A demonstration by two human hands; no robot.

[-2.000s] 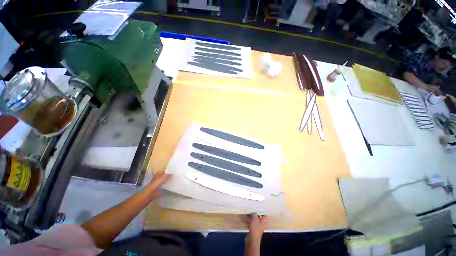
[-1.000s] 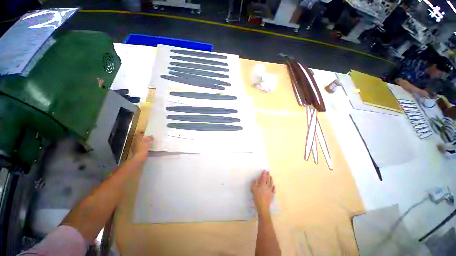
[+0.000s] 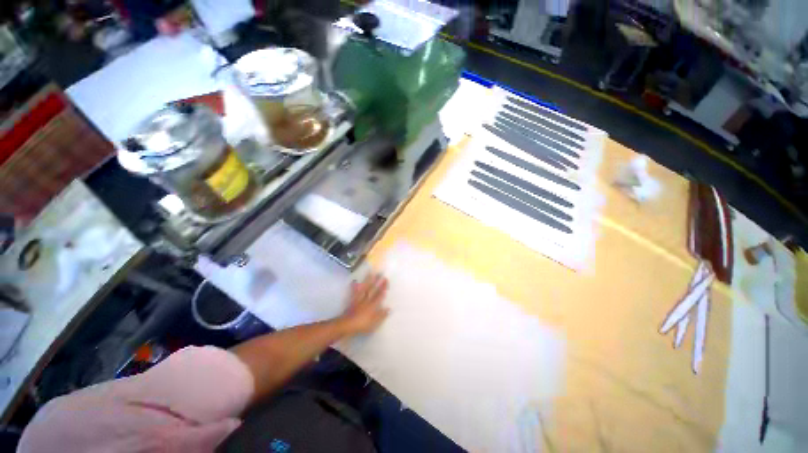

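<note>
My left hand (image 3: 367,303) lies with fingers apart on the left edge of a pale backing paper sheet (image 3: 452,336) at the near side of the tan board (image 3: 620,354). No strip shows on this sheet. My right hand is not in view. Beyond, another sheet (image 3: 580,252) bears several dark grey strips (image 3: 532,183) in rows. The picture is somewhat blurred.
At left stands the green roller machine (image 3: 399,84) with a steel tray (image 3: 341,217) and two clear tanks (image 3: 208,172). Brown strips (image 3: 710,232) with white pieces (image 3: 689,310) and a crumpled white item (image 3: 636,179) lie on the right. A stained bench (image 3: 66,265) is far left.
The view has swung left. The strip-bearing sheet has gone from near me to the board's far part, beside the other strips. My right hand has left the picture; my left hand is at the near sheet.
</note>
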